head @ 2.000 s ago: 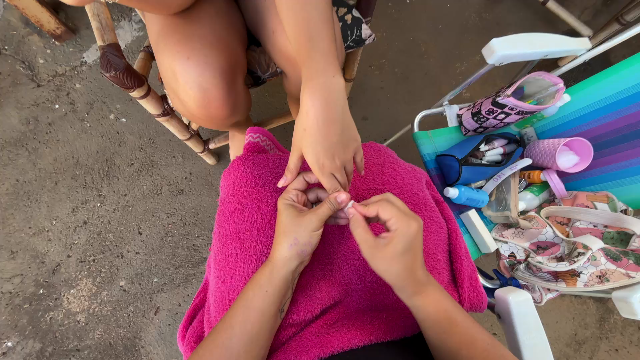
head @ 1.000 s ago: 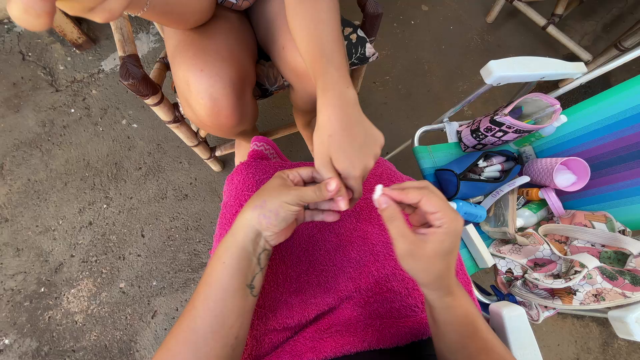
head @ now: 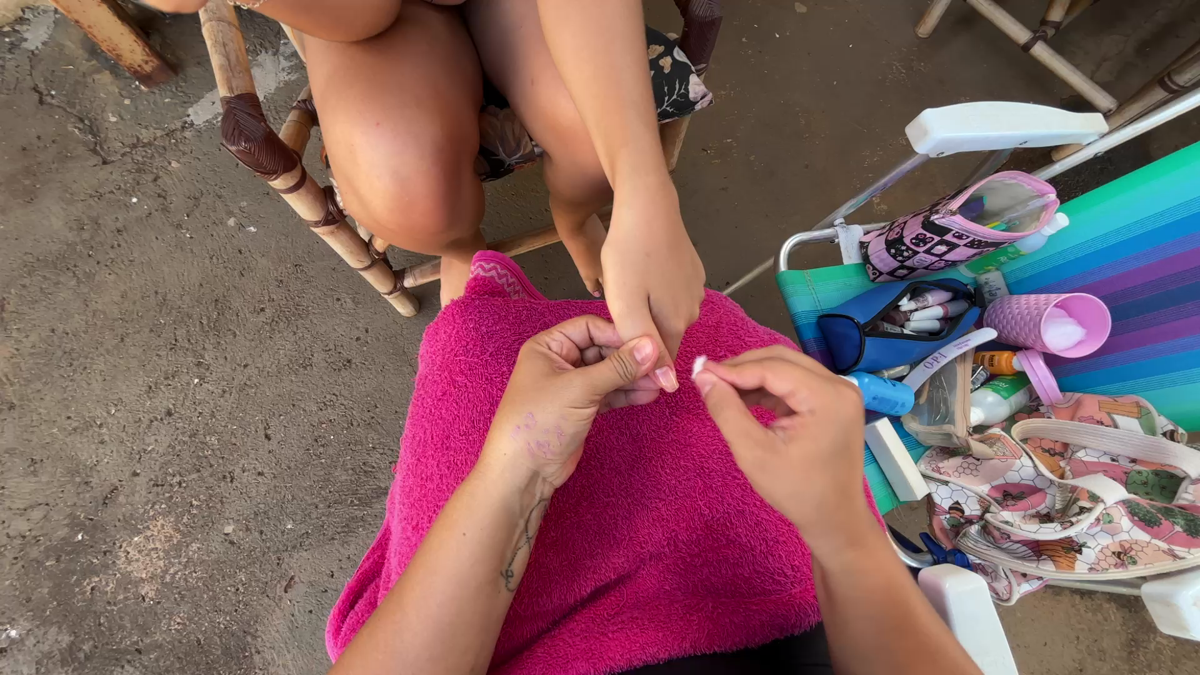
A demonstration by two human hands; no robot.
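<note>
My left hand (head: 572,389) grips a finger of another person's hand (head: 653,267), its thumb pressed on top near the fingernail. To the right, my right hand (head: 792,422) pinches a small piece of white cotton (head: 699,366) between thumb and fingertips, a short gap away from the held fingernail. Both hands are above a bright pink towel (head: 647,544) spread over my lap. The other person's fingers are partly hidden behind my left hand.
On a striped folding chair (head: 1125,309) at right lie a checkered pouch (head: 923,239), a blue case (head: 858,328) of small bottles, a pink cup (head: 1027,322) with cotton, a nail file (head: 952,356), a blue bottle (head: 886,394) and a floral bag (head: 1087,525). Opposite, the person sits on a bamboo chair (head: 319,202).
Two seconds ago my hands were together at the other person's fingertips. My right hand has since moved away to the right, the white cotton between its fingers.
</note>
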